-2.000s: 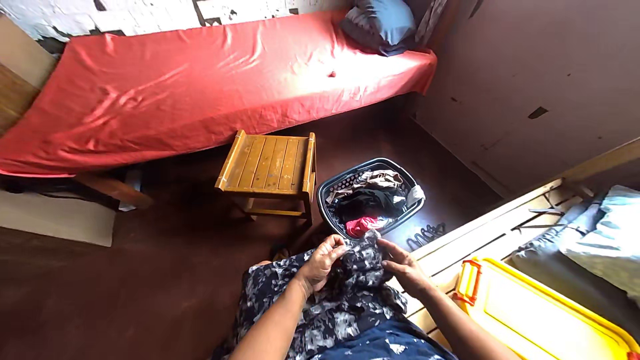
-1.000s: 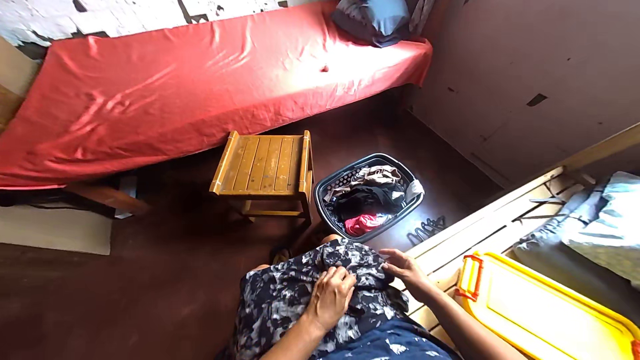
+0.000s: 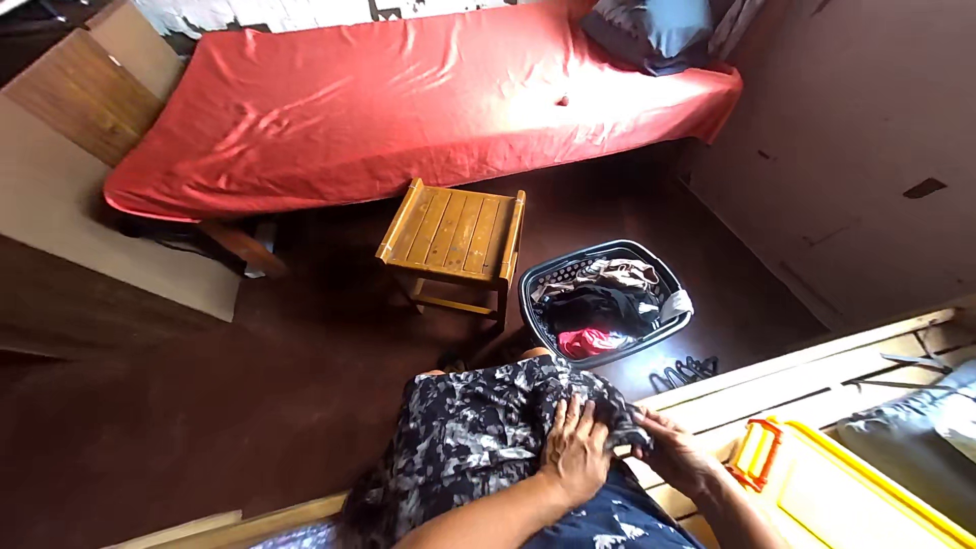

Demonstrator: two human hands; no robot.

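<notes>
A black and grey patterned cloth garment [image 3: 473, 427] lies spread over my lap. My left hand [image 3: 576, 450] rests flat on its right part, fingers slightly spread, pressing the fabric. At the garment's right edge, my right hand [image 3: 675, 450] grips a bunched end between thumb and fingers. Just beyond my knees stands a dark plastic laundry basket [image 3: 532, 324] holding black, beige and bright pink clothes [image 3: 587, 343].
A slatted wooden stool [image 3: 457, 232] stands left of the basket, before a bed with a red sheet [image 3: 343, 114]. Black hangers [image 3: 684, 372] lie on the floor right of the basket. A yellow plastic lid or box with orange clips [image 3: 846, 488] is at lower right.
Two seconds ago both hands held the garment's upper part raised in a bunch; now it lies lower across my lap. My left hand has moved down onto the fabric.
</notes>
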